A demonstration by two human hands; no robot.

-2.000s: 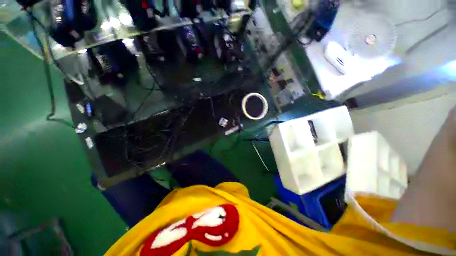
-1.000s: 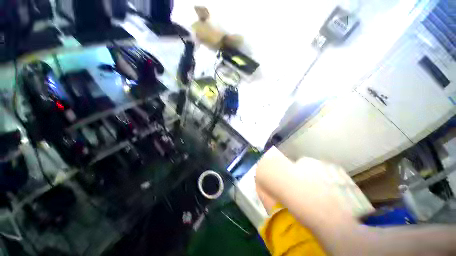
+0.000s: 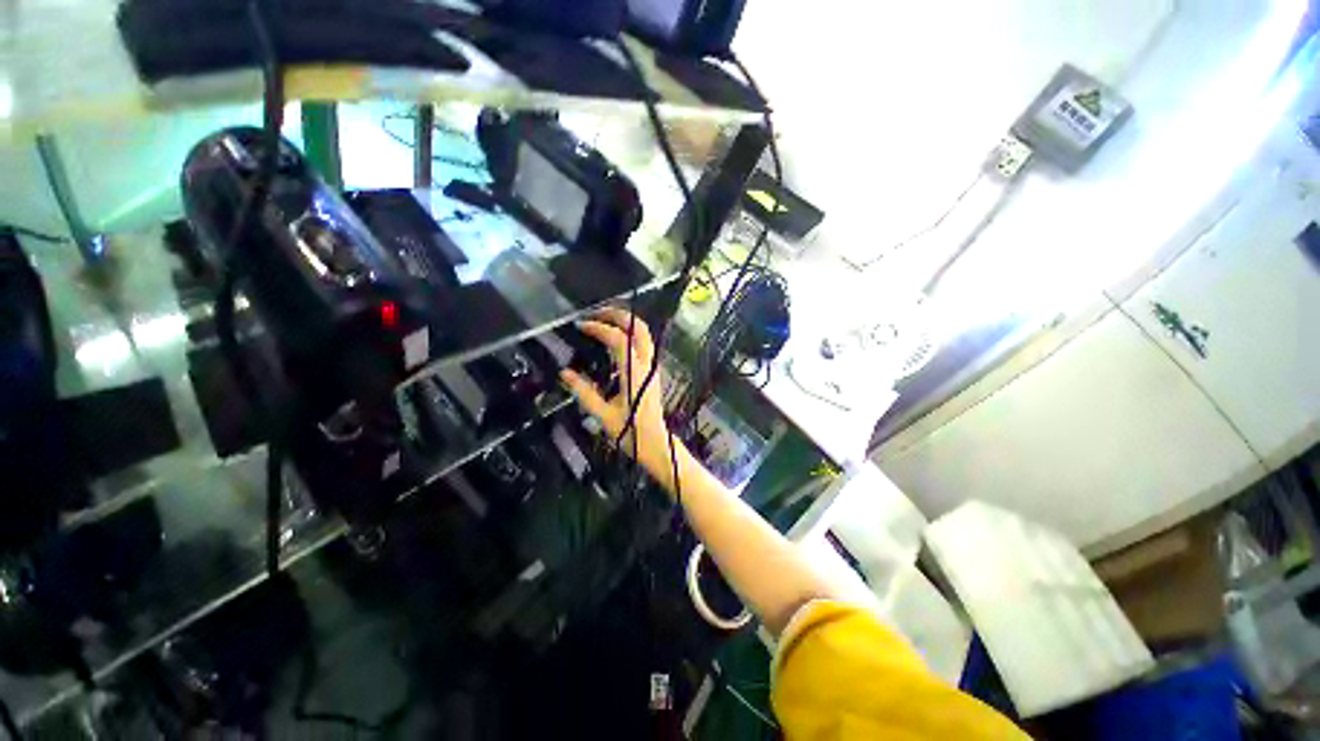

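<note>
My right hand (image 3: 625,388) reaches in from the lower right to the edge of the clear shelf. Its thumb and fingers are spread around a dark unit on the lower tier; whether they touch or grip it is hidden in shadow and behind hanging cables. A black camcorder (image 3: 557,188) with a grey screen panel stands on the tier above and beyond the hand. Another black camcorder (image 3: 311,239) with a red light stands nearer, at the left. My left hand is out of the picture.
Black cables (image 3: 269,333) hang in front of the clear shelves (image 3: 507,336). A pale tape ring (image 3: 707,591) lies on the dark bench, partly behind my forearm. White foam trays (image 3: 1035,605) stand at the lower right, near a blue container (image 3: 1180,702). A blurred white fan (image 3: 869,355) is beyond.
The view has turned up and come closer to the shelves. My right arm, at the right edge and then blurred over the trays, now extends to the shelf with its fingers spread.
</note>
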